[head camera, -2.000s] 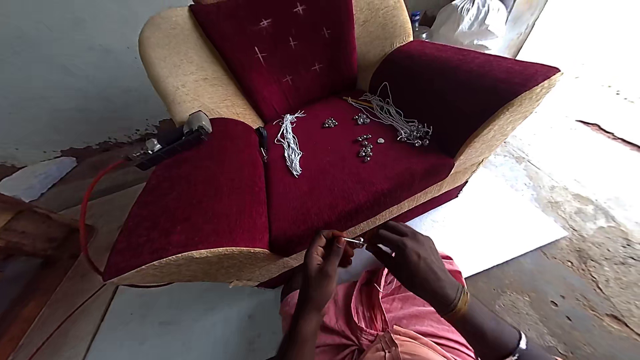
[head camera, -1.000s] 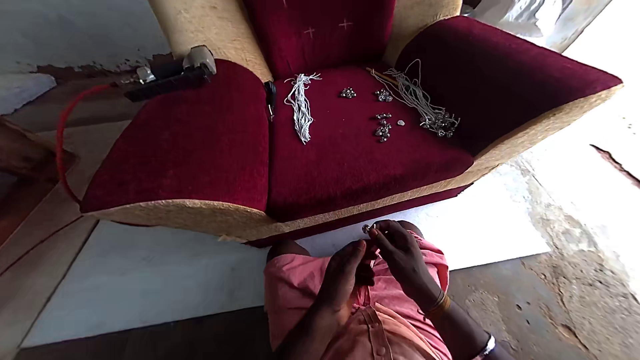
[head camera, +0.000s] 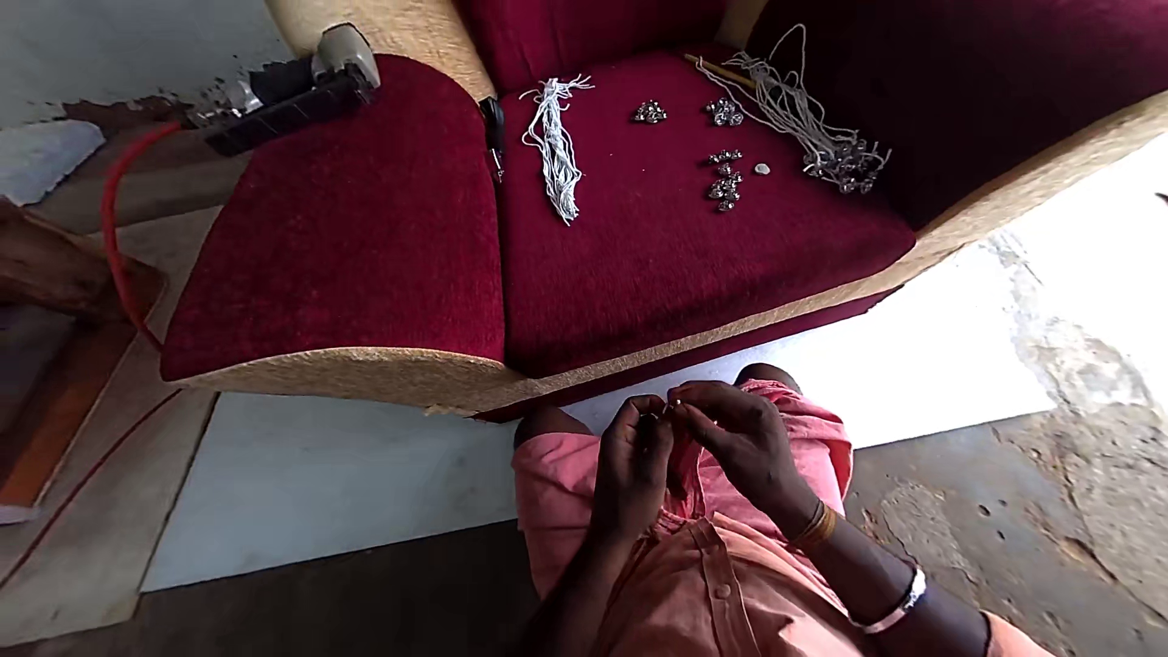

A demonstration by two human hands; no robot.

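Observation:
Above my lap, my left hand (head camera: pixel 634 456) and my right hand (head camera: pixel 735 438) meet at the fingertips, both pinching a small shiny piece (head camera: pixel 673 404) whose shape is mostly hidden by the fingers. In front of them, on the maroon seat of an armchair (head camera: pixel 620 301), lie a bundle of white cords (head camera: pixel 555 151) and small piles of shiny crystal-like buttons (head camera: pixel 725 182), (head camera: pixel 651 112). Beside one pile is a pale round disc (head camera: pixel 762 169). Farther right, more white cords (head camera: pixel 794 105) end in a cluster of similar buttons (head camera: pixel 849 166).
A pneumatic stapler (head camera: pixel 297 91) with a red air hose (head camera: pixel 111 210) rests on the left armrest (head camera: pixel 347 237). A black-handled tool (head camera: pixel 494 128) sits in the gap beside the seat. A wooden piece (head camera: pixel 68 265) stands at the left. A white sheet (head camera: pixel 347 474) covers part of the floor.
Both hands have come down from the seat's front edge to above my lap, still close together. The view has shifted. The cords and button piles look unmoved.

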